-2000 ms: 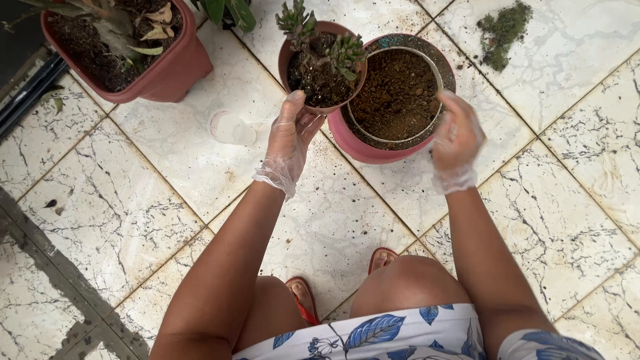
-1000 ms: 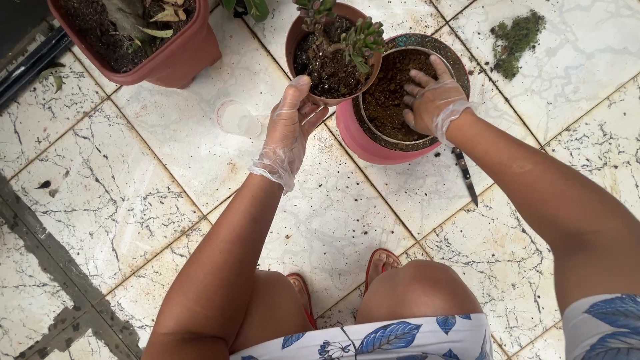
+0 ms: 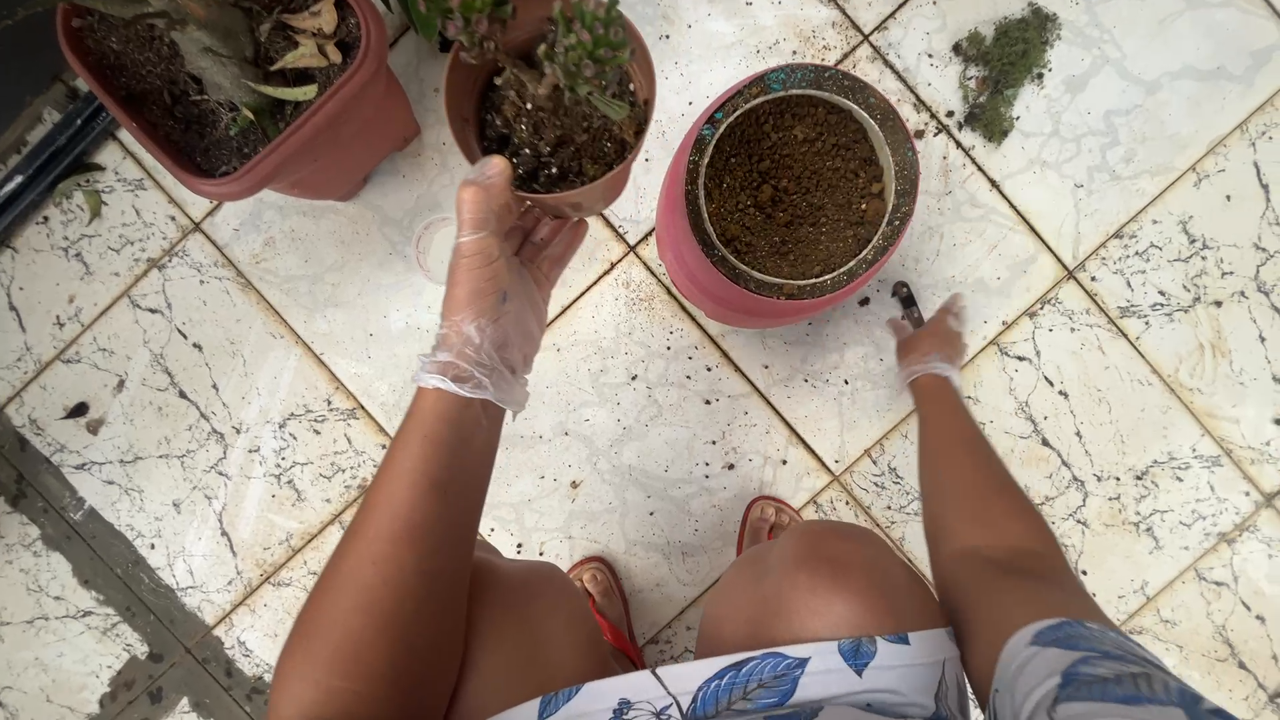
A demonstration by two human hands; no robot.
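Note:
My left hand [image 3: 505, 270], in a clear plastic glove, holds a small brown plastic pot [image 3: 590, 195] by its lower rim; a succulent plant [image 3: 585, 60] grows in its dark soil. Right of it, a round pink pot [image 3: 690, 270] with a dark, speckled rim stands on the floor, an inner pale-rimmed container [image 3: 797, 187] of brown soil inside. My right hand [image 3: 930, 340], also gloved, is low at the floor by the dark handle of a knife [image 3: 908, 303]; the blade is hidden under the hand, and whether the fingers grip it cannot be told.
A large reddish-brown planter [image 3: 340, 150] with a thick-stemmed plant stands at upper left. A clump of green moss [image 3: 1005, 70] lies at upper right. A faint clear round lid or cup [image 3: 437, 248] sits left of my left hand. Soil crumbs dot the marbled tiles; my sandalled feet are below.
My right hand has left the soil in the pink pot and moved down to the knife on the floor. My left hand still holds the potted succulent.

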